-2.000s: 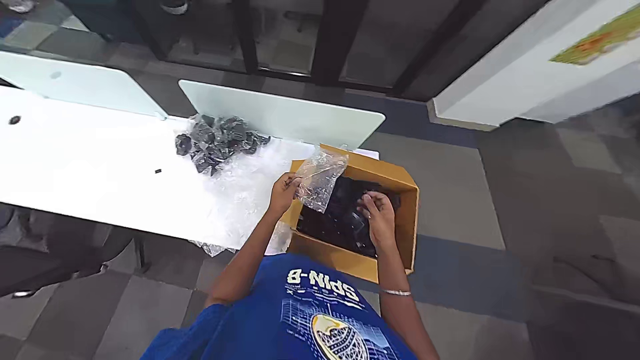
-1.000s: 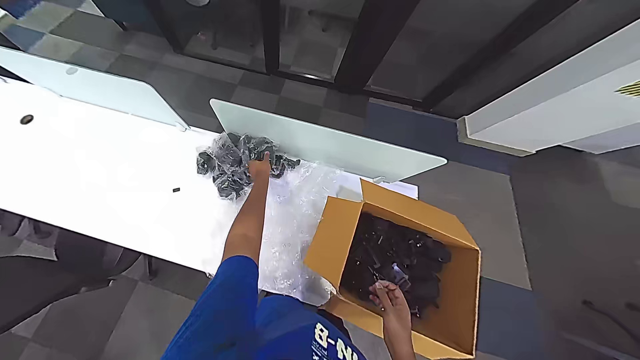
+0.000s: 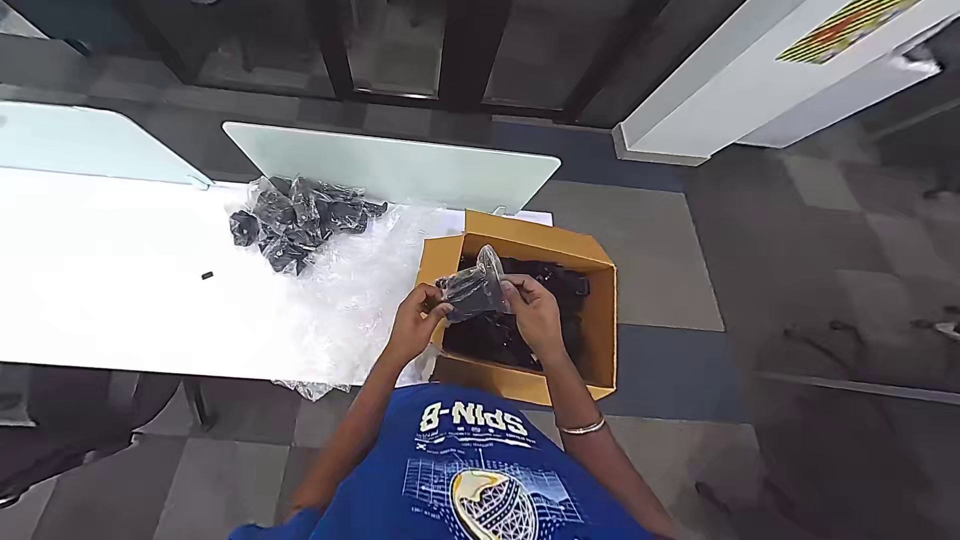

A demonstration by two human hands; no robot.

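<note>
A black item in a clear plastic bag [image 3: 474, 291] is held between my two hands, above the open cardboard box [image 3: 602, 330]. My left hand [image 3: 418, 319] pinches its left end, and my right hand [image 3: 532, 311] grips the plastic at its right. Inside the box lie several black items [image 3: 551, 277], too dark to name. On the white table [image 3: 135, 300], a heap of black items in clear plastic bags [image 3: 296, 217] rests near the divider. Crumpled clear plastic bags [image 3: 360, 307] spread between the heap and the box.
A frosted divider panel [image 3: 397, 165] runs along the table's far edge, with another panel [image 3: 90, 142] to its left. A small black piece [image 3: 207, 275] lies on the tabletop. At the lower left, a dark chair [image 3: 75, 420] stands by the table.
My left hand has come back from the heap on the table to the box. The bagged black item now shows between both hands, and my right hand has risen from inside the box.
</note>
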